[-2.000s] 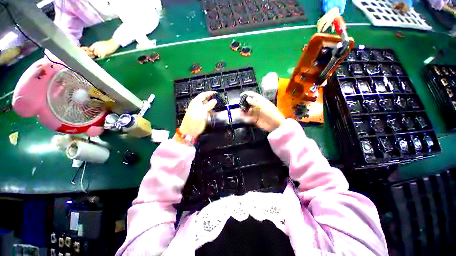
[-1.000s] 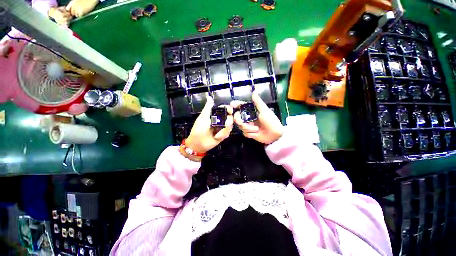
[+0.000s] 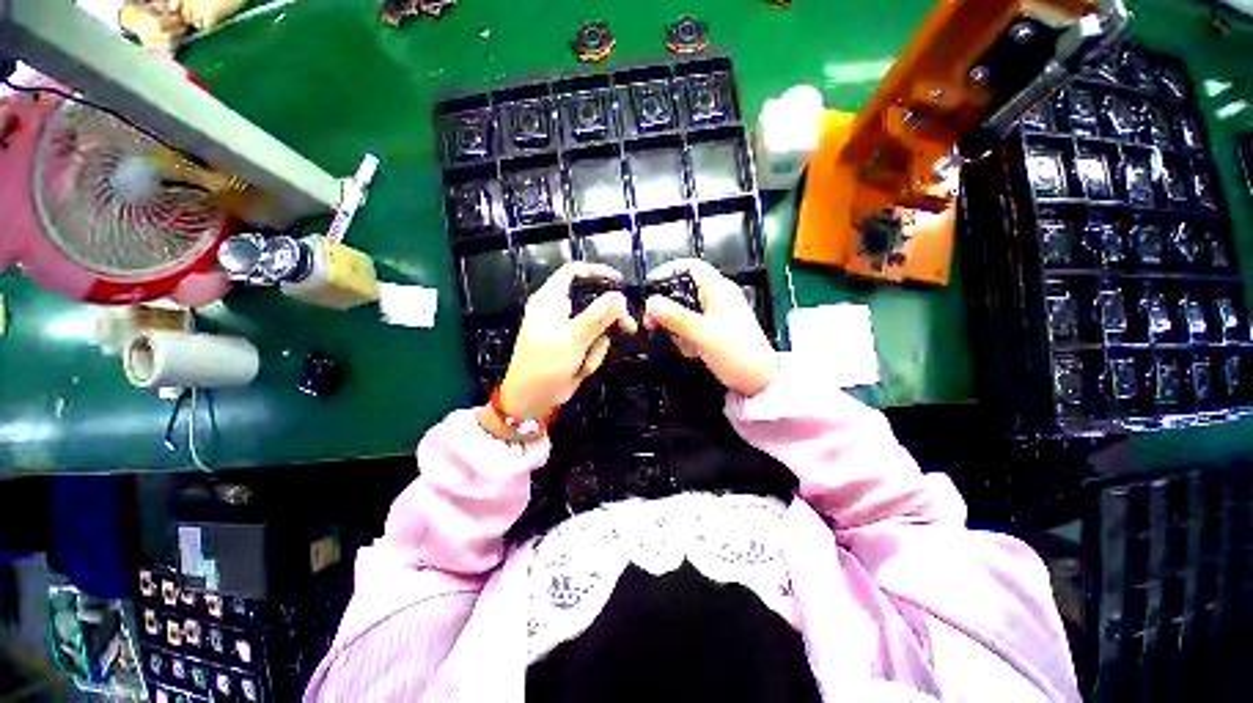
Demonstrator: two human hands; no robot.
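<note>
My left hand (image 3: 557, 337) and my right hand (image 3: 715, 330) are close together over the near part of the black blister tray (image 3: 568, 247). My left hand holds a small black module (image 3: 594, 293) between thumb and fingers. My right hand holds another black module (image 3: 676, 290) the same way. The two modules are side by side; I cannot tell if they touch. The tray has modules in its far row and in two left pockets of the second row. The other pockets of that row show bare. My hands and sleeves hide part of the near rows.
Right of the tray stand a white bottle (image 3: 790, 135), the orange toggle press (image 3: 907, 103), a white square (image 3: 833, 343) and stacked full trays (image 3: 1065, 220). Left are a pink fan (image 3: 131, 192), a grey bar (image 3: 179, 131), a yellowish bottle (image 3: 334, 272) and a white roll (image 3: 193, 361). Round parts (image 3: 594, 40) lie beyond.
Over two seconds the view has shifted, so the tray and press appear larger. My hands have come closer together, and since the last frame the modules have tilted, their faces less visible.
</note>
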